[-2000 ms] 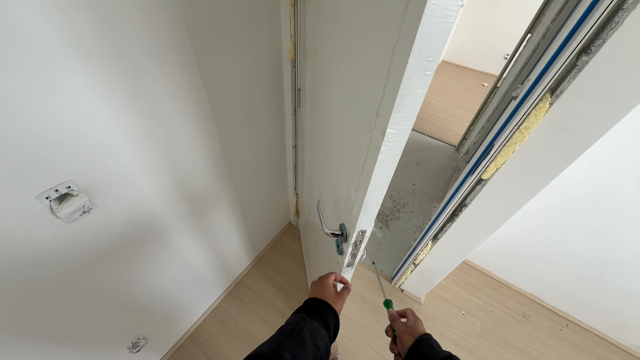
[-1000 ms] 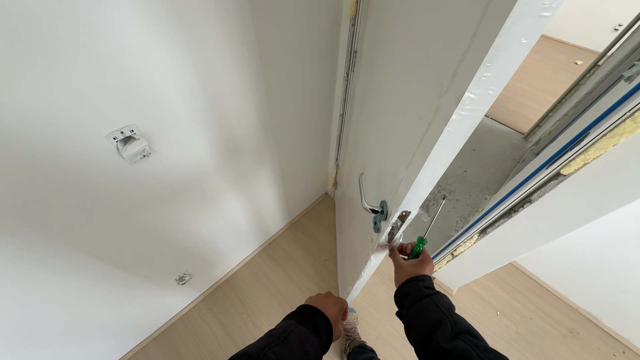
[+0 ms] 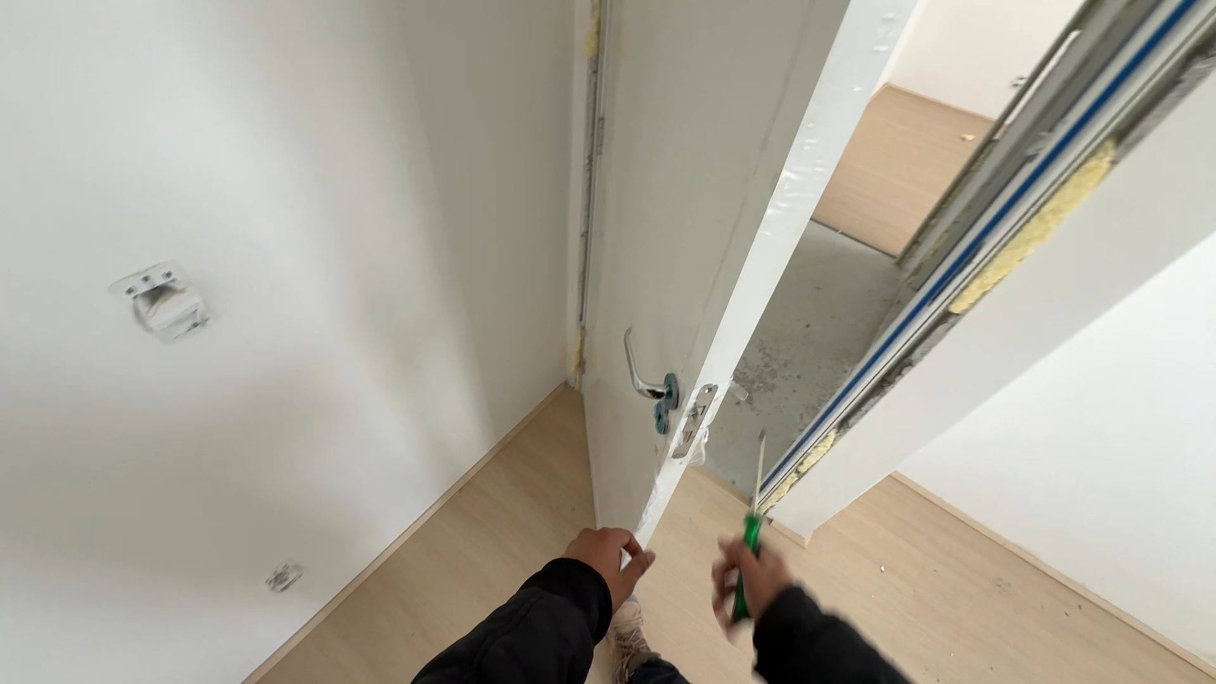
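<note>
A white door [image 3: 684, 237] stands ajar, its edge towards me. My left hand [image 3: 610, 562] is at the lower part of the door's edge, fingers bent; whether it grips the door cannot be told. My right hand [image 3: 752, 581], slightly blurred, holds a screwdriver [image 3: 750, 541] by its green handle, the shaft pointing up, to the right of the door and apart from it. Above my hands, the mortise lock's metal faceplate [image 3: 695, 420] sits in the door edge, with clear film hanging beside it. A chrome lever handle [image 3: 646, 380] is on the door's face.
The door frame [image 3: 912, 323] on the right has a blue strip and exposed yellow foam [image 3: 1040, 228]. Beyond the doorway lies a grey concrete floor [image 3: 807, 323]. An uncovered wall box [image 3: 169, 302] is on the left wall. My shoe [image 3: 629, 632] is beneath the door edge.
My right hand was close to the door edge below the lock a second ago; it is now away from it, to the right and lower, with the screwdriver still held. The view has shifted.
</note>
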